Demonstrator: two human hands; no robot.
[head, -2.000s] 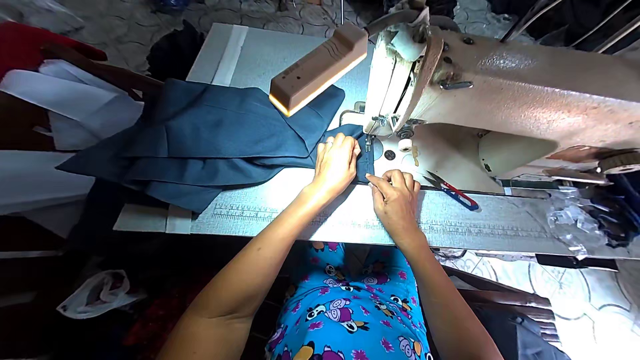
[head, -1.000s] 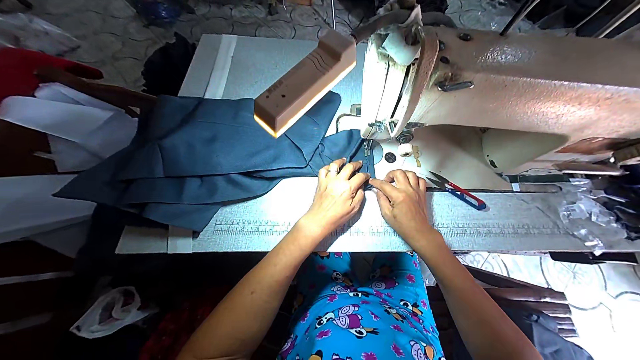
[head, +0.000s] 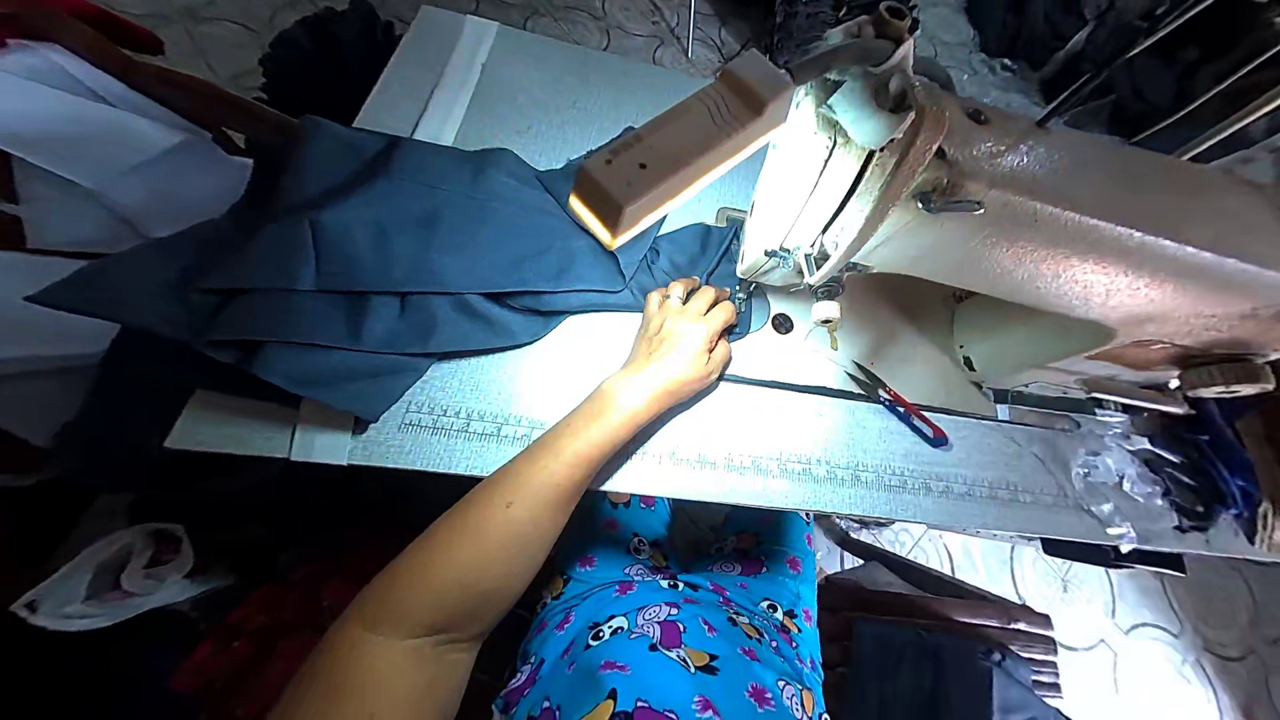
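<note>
My left hand [head: 682, 340] rests on the narrow end of a dark blue cloth garment piece [head: 430, 230], right beside the presser foot [head: 742, 296] of the sewing machine [head: 1060, 190]. Its fingers are bent over the fabric; whether they pinch it is hidden. The rest of the cloth spreads in folds to the left across the table. My right hand is out of view. Thread snips with red and blue handles [head: 905, 408] lie on the machine bed's front edge, right of the needle area. A lit lamp [head: 680, 150] hangs over the cloth.
The sewing table [head: 560, 440] has ruler markings along its front edge. Clear plastic wrapping [head: 1118, 485] lies at its right end. White cloth [head: 110, 130] is piled at the far left. A white plastic bag [head: 110, 575] sits low at left, and a slatted wooden seat [head: 940, 610] stands below at right.
My right hand has left the cloth near the presser foot and gone out of view. My left hand is still on the fabric beside the foot.
</note>
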